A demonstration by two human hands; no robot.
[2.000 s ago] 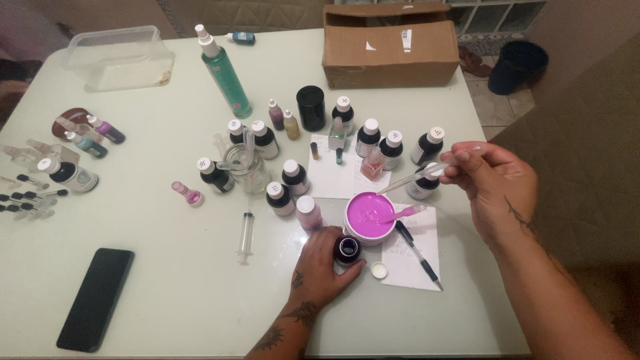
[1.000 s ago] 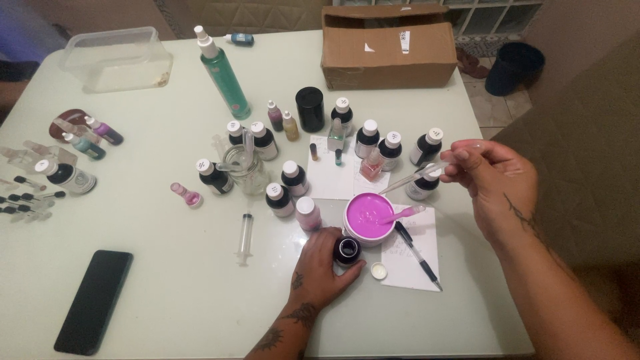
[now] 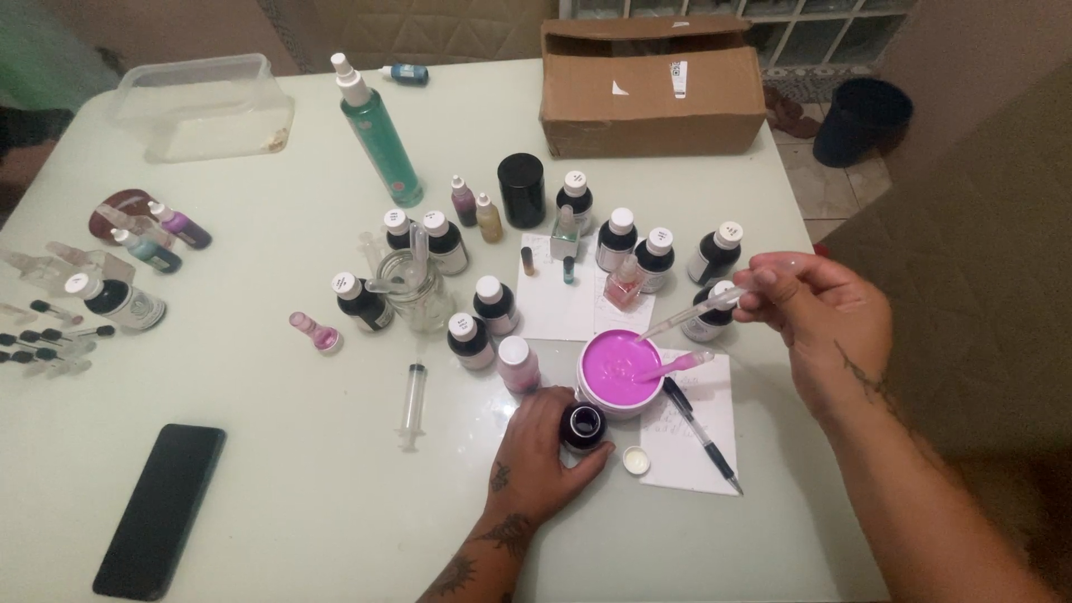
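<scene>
My left hand (image 3: 540, 456) is wrapped around a dark bottle (image 3: 584, 425) whose mouth is uncapped. A white screw cap (image 3: 636, 460) lies just right of it. My right hand (image 3: 808, 322) pinches the bulb end of a clear plastic transfer pipette (image 3: 695, 311), whose tip hangs over the near-round tub of bright magenta liquid (image 3: 618, 362). A pink-stained stirring tool (image 3: 682, 363) leans in that tub against its right rim. Beside the tub, a black pen (image 3: 702, 435) lies on a paper with handwriting (image 3: 688, 461). A small bottle of pink liquid (image 3: 518, 366) stands by my left fingers.
Several dark bottles with white caps (image 3: 617, 240) stand behind the tub. A glass jar (image 3: 414, 293) holds pipettes, with a syringe (image 3: 412, 406) in front. A phone (image 3: 159, 511) lies at left. Farther back are a green spray bottle (image 3: 381, 146), a plastic container (image 3: 201, 109) and a cardboard box (image 3: 653, 100).
</scene>
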